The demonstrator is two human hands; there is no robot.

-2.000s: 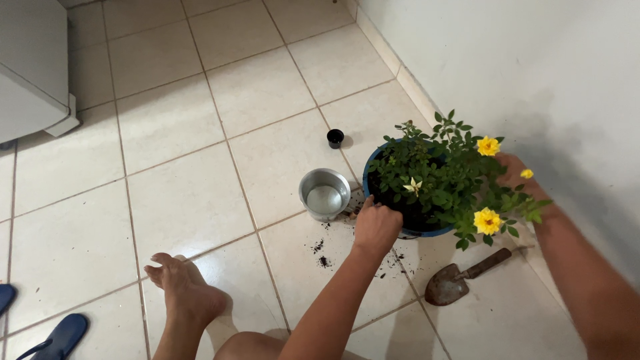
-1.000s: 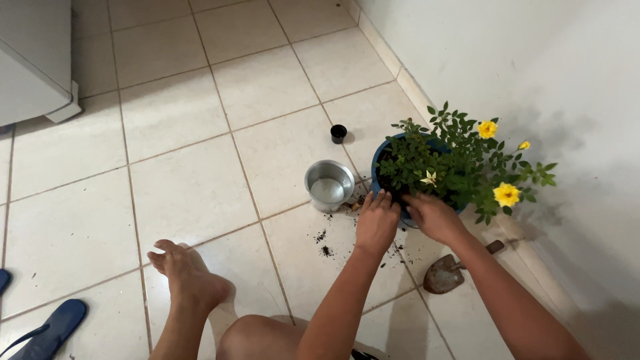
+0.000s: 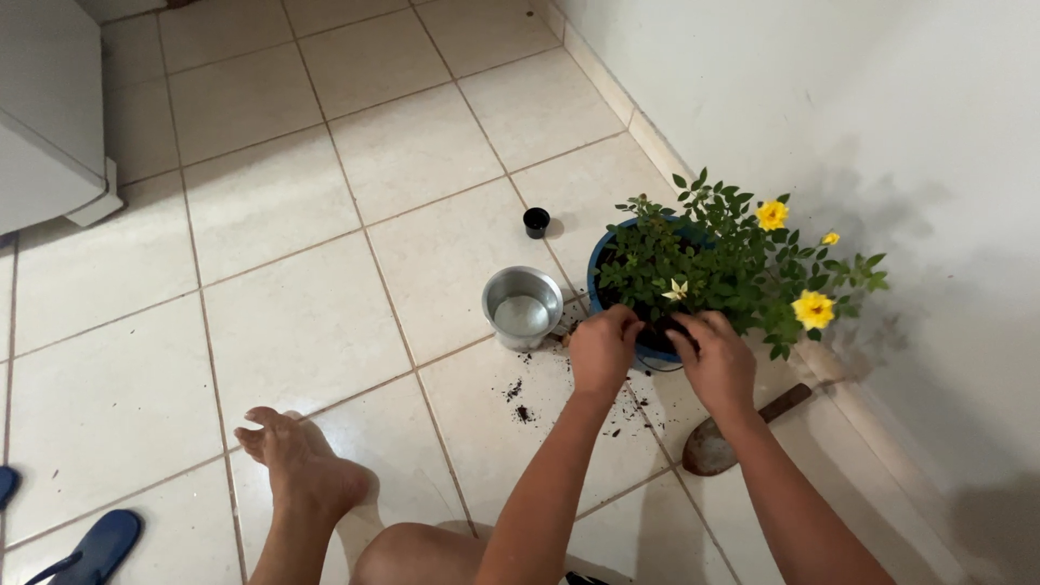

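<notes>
A miniature rose bush (image 3: 699, 264) with yellow flowers grows in a blue pot (image 3: 594, 272) of dark soil beside the wall. My left hand (image 3: 603, 349) is at the pot's near rim, thumb and fingertips close together; whether something is between them cannot be told. To its right, my right hand (image 3: 717, 357) reaches over the same rim with fingers apart, its fingertips at the soil under the leaves. Left of the pot stands a metal pot (image 3: 522, 309), apparently with clear liquid inside. Partly behind my right forearm lies a rusty hand trowel (image 3: 709, 448).
A small black cup (image 3: 536, 222) stands beyond the metal pot. Soil crumbs (image 3: 522, 413) are scattered on the tiled floor (image 3: 292, 317). Blue flip-flops (image 3: 106, 546) lie at lower left, near my bare foot (image 3: 296, 467). A white appliance (image 3: 49, 114) is at upper left; the wall (image 3: 918, 244) bounds the right.
My right hand, at the plant's far right side two seconds ago, has come round to the pot's near rim beside my left hand. Since one second ago the hands have moved slightly apart.
</notes>
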